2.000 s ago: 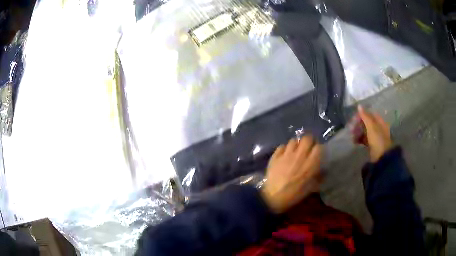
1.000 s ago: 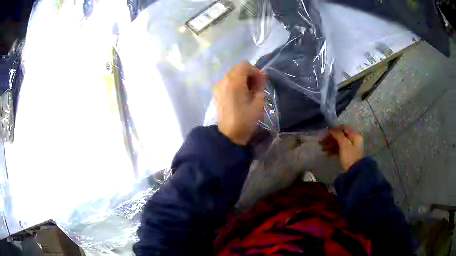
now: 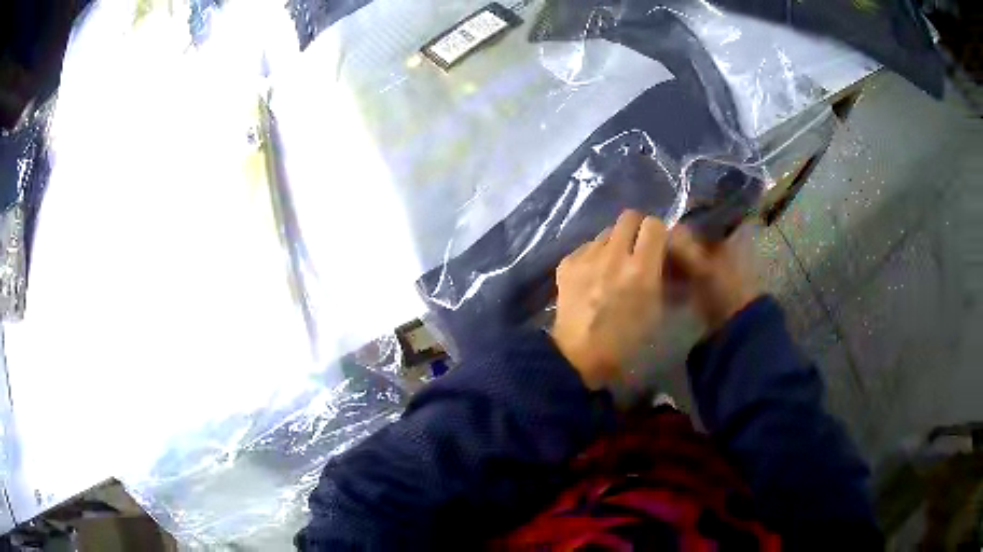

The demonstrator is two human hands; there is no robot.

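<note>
A folded dark denim jacket (image 3: 507,264) lies at the near table edge with a pale paper sheet (image 3: 485,162) on it. A clear polybag (image 3: 587,178) covers part of it, its wavy edge crossing the dark cloth. A hang tag (image 3: 471,35) with a black border lies at the top. My left hand (image 3: 612,291) is on the jacket's near right part, fingers curled down; what it grips is hidden. My right hand (image 3: 714,270) is blurred, close beside the left at the bag's edge; its fingertips are unclear.
A glaring stack of empty polybags (image 3: 183,237) lies left of the jacket. Another dark garment (image 3: 862,32) is at the top right. A cardboard box (image 3: 102,528) is below the table at bottom left. Grey floor (image 3: 884,259) shows at right.
My left hand has moved right and down from above the jacket to its near edge. My right hand has moved slightly up and left beside it. The bag edge now lies across the dark cloth.
</note>
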